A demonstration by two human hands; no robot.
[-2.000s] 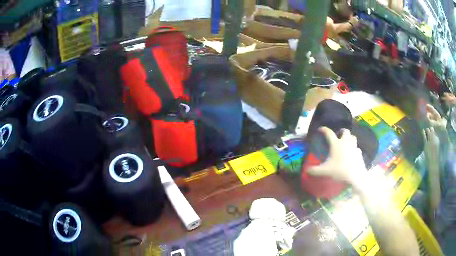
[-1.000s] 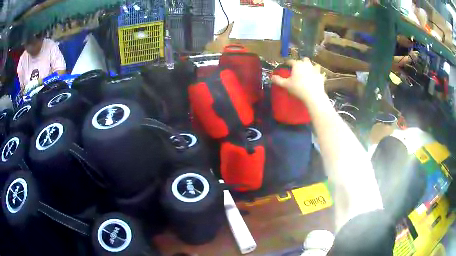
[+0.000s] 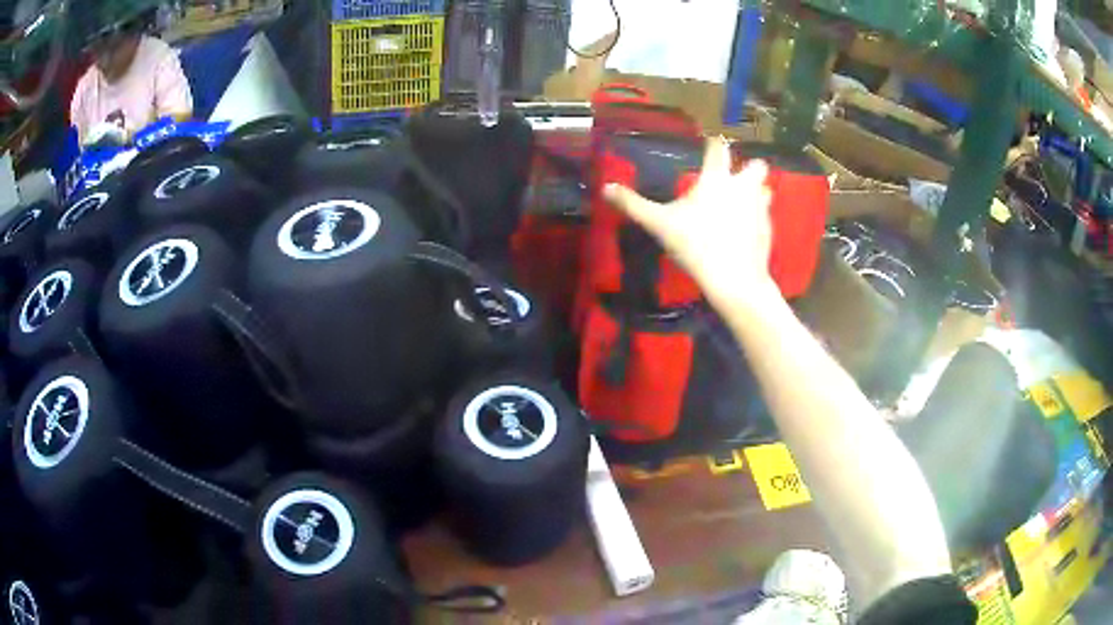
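Note:
My bare right hand (image 3: 714, 226) reaches in from the lower right. Its fingers are spread in front of the grouped red speakers; whether it touches one is unclear. One red speaker (image 3: 799, 232) shows to its right, on top of a dark one. Another red speaker (image 3: 632, 379) with a black strap stands below and left of the hand. A bunched white knit shape (image 3: 803, 586) is cut off at the bottom edge; I cannot tell whether it is my gloved left hand or a loose cloth.
Many black speakers (image 3: 330, 317) with white-ringed ends crowd the left. A white tube (image 3: 619, 525) lies beside them. Another dark rounded shape (image 3: 983, 440) is at the right. A cardboard carton (image 3: 873, 183), a green post (image 3: 970, 183), a yellow basket (image 3: 387, 67) and a seated person (image 3: 132, 86) are behind.
The red speaker carried from the right bench side now rests in the rear group. My right hand has come off it, moved left and spread its fingers. The view has swung left.

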